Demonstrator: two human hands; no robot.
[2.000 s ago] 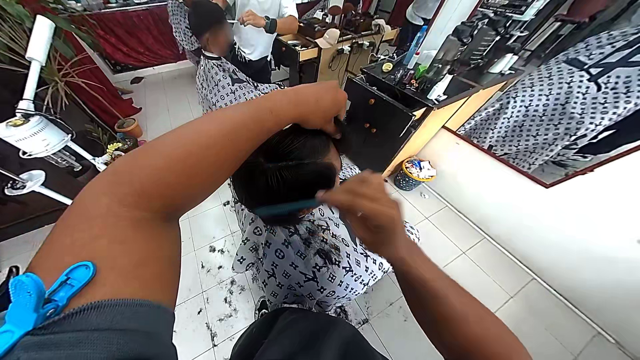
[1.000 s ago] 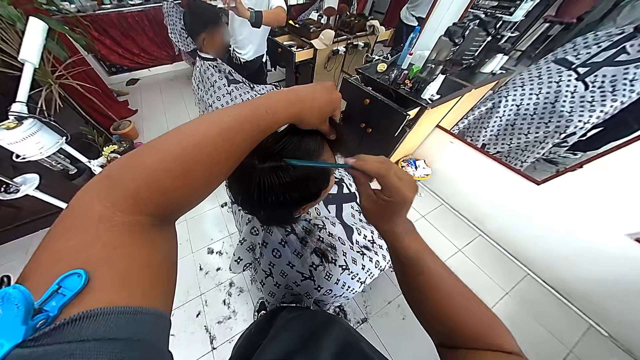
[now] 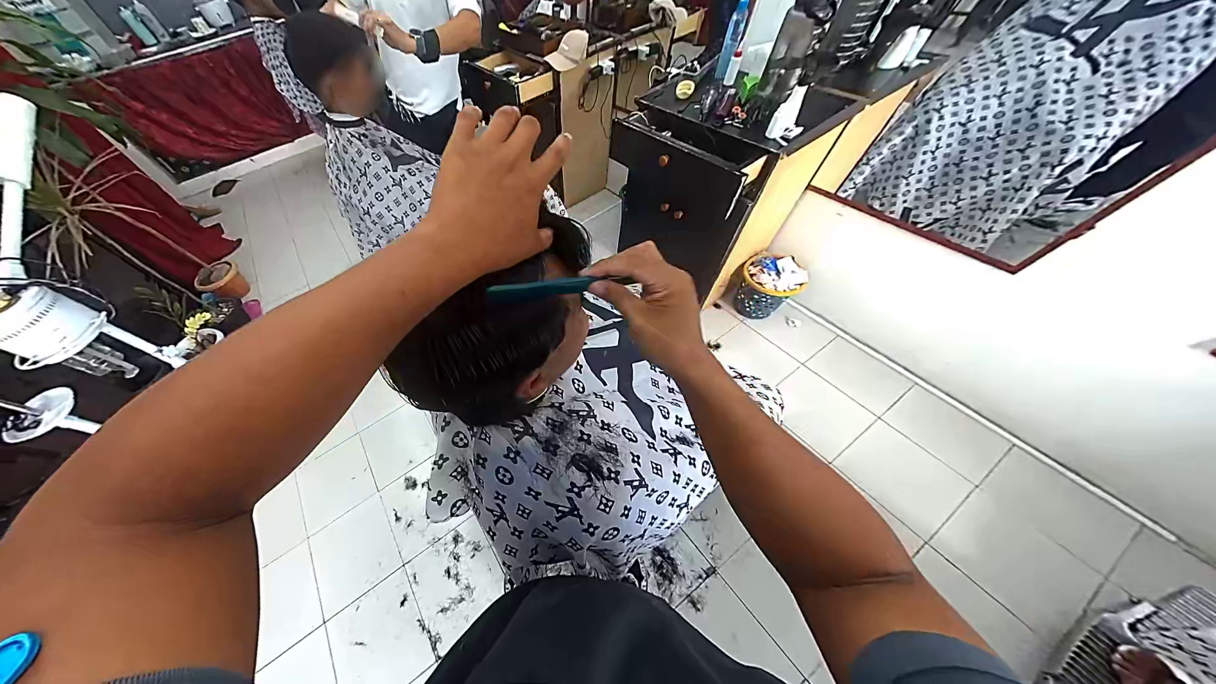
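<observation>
My right hand (image 3: 655, 299) grips a teal comb (image 3: 540, 290) by its right end. The comb lies across the dark hair (image 3: 465, 351) of a seated person, near the front of the head. Above it, my left hand (image 3: 499, 185) rests over the top of the head with its fingers spread; no tool shows in it. The person wears a white cape (image 3: 589, 475) with a dark printed pattern, and cut hair lies on its shoulder. Part of a blue clip (image 3: 17, 657) shows on my left sleeve.
Cut hair is scattered on the tiled floor (image 3: 351, 570). To the right stand a black cabinet (image 3: 665, 204) with an open drawer, a waste basket (image 3: 768, 290) and a framed mirror (image 3: 1026, 123). Another caped person (image 3: 380, 171) sits ahead, with a person in white (image 3: 427, 66) working behind.
My left hand's fingers have spread and lifted over the head. My right hand has brought the comb from low at the side of the head up to the front hair.
</observation>
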